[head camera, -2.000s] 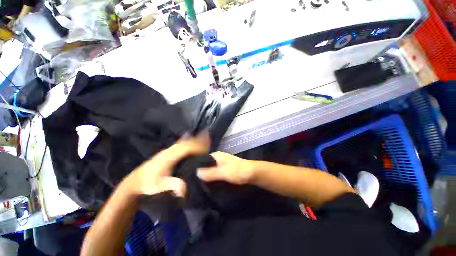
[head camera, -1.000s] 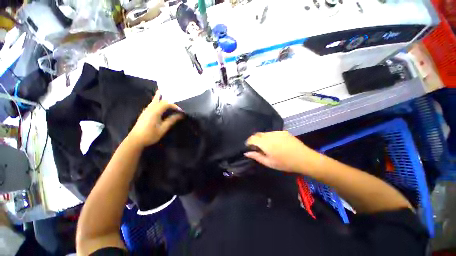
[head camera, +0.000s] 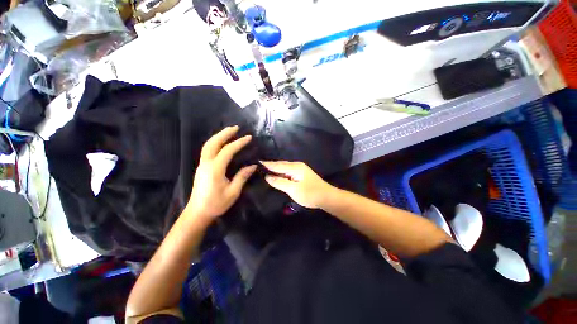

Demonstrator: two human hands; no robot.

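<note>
The black garment [head camera: 139,136] lies spread over the table left of the needle and under it, and hangs over the front edge. A white piece [head camera: 101,169] shows on its left part. The presser foot and needle [head camera: 271,98] stand on the cloth. My left hand [head camera: 218,174] lies on the cloth below left of the needle, fingers spread. My right hand [head camera: 300,182] is just right of it, thumb and fingertips pinching a fold of the cloth near the left thumb.
The white sewing machine [head camera: 373,63] spans the upper right. Thread snips [head camera: 405,106] and a black flat box [head camera: 469,78] lie on the table. A blue crate [head camera: 528,209] with black and white pieces stands below right. Clear plastic bags [head camera: 88,44] lie upper left. A red crate [head camera: 562,38] is upper right.
My left hand has moved right and down from the cloth's upper edge, and my right hand has moved left, so they are now close together. The cloth on the left lies flatter.
</note>
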